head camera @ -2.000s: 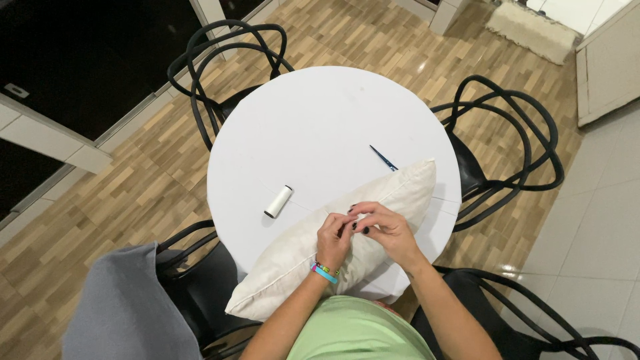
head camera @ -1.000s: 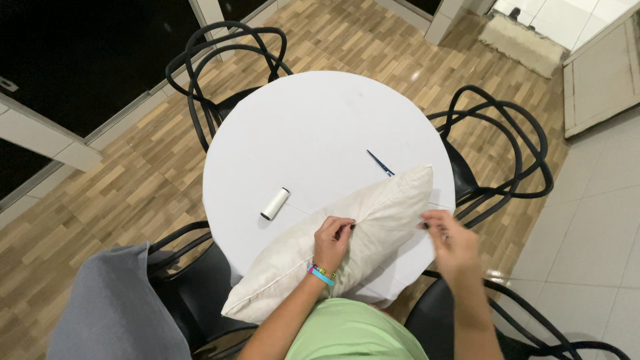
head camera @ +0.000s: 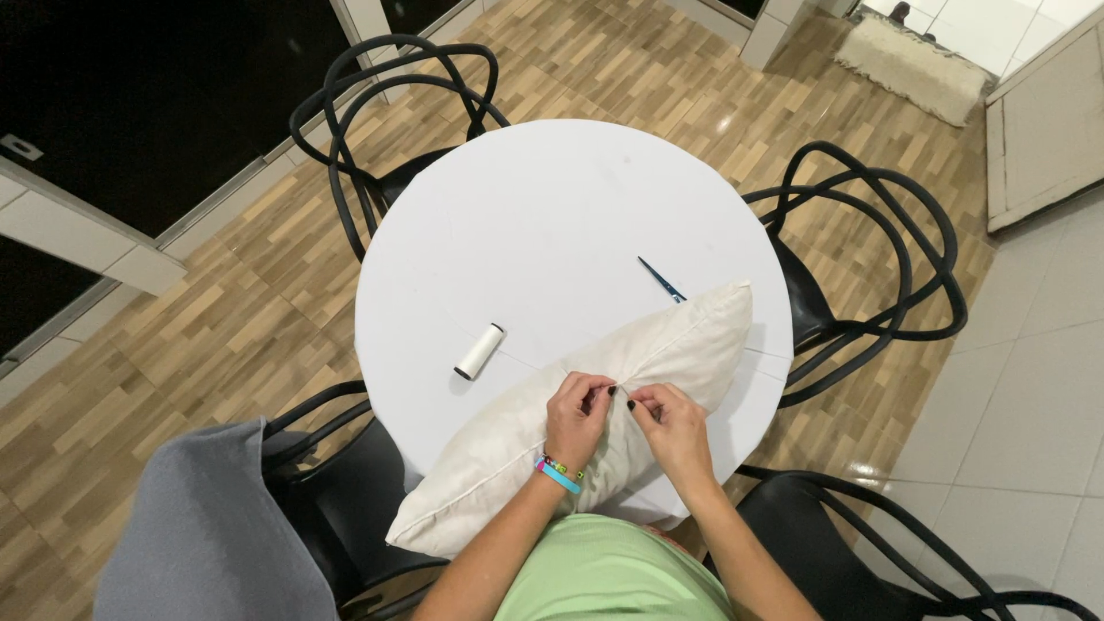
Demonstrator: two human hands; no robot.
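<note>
A white pillow (head camera: 500, 457) lies slantwise over the near edge of the round table, its seam edge turned up. My left hand (head camera: 580, 417), with bracelets at the wrist, pinches the pillow's seam near its middle. Close beside it on the right, my right hand (head camera: 671, 424) has thumb and forefinger together at the same seam; whether a needle or thread is between them is too small to tell. A white thread spool (head camera: 479, 351) with dark ends lies left of the pillow. Scissors (head camera: 662, 279) lie beyond the pillow, their handles hidden behind it.
The round table (head camera: 552, 216) has a white top. Black chairs with looped backs stand around it, one at the upper left (head camera: 397, 103) and one at the right (head camera: 897, 259). A grey cloth (head camera: 216, 535) hangs over the lower left chair. A shaggy mat (head camera: 914, 69) lies by the doorway.
My right hand was out to the right, away from the pillow, one second ago; it is back at the seam beside my left hand. My left hand has stayed on the pillow.
</note>
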